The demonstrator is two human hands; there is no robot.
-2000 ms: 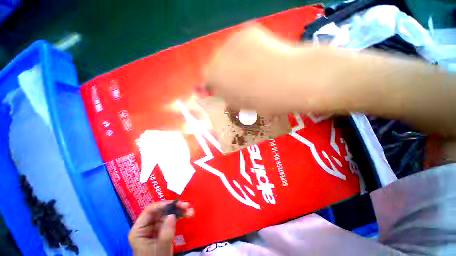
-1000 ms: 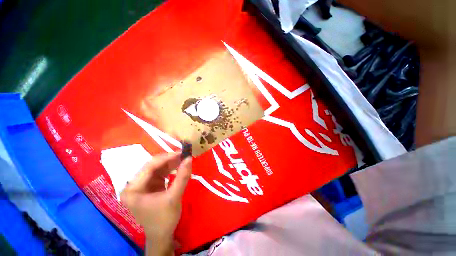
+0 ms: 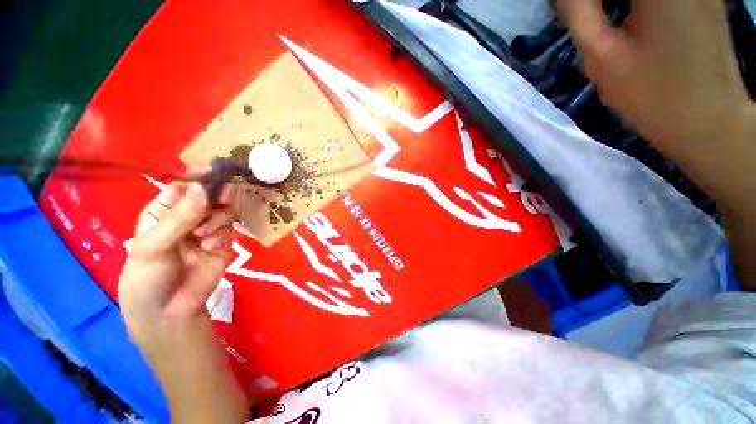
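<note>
My left hand [image 3: 178, 252] pinches a small dark piece [image 3: 220, 180] between thumb and fingers, over the left corner of the stained cardboard pad [image 3: 286, 87]. A thin dark streak runs left from the piece; I cannot tell what it is. The white round pot [image 3: 270, 163] sits on the pad just right of the piece, with dark specks around it. My right hand [image 3: 642, 70] is at the upper right, over the black parts tray, blurred and partly cut off by the top edge. Whether it holds anything is unclear.
The red box [image 3: 431, 273] lies under the pad. The tray's black rim [image 3: 497, 132] and white liner [image 3: 547, 153] overlap its right side, with long black parts [image 3: 543, 43] beyond. A blue bin [image 3: 62, 269] stands left. My clothed lap [image 3: 431, 373] is below.
My left hand has moved left and up with the small piece, relative to the picture. My right hand has come into view over the tray. The view has shifted, with the box further left.
</note>
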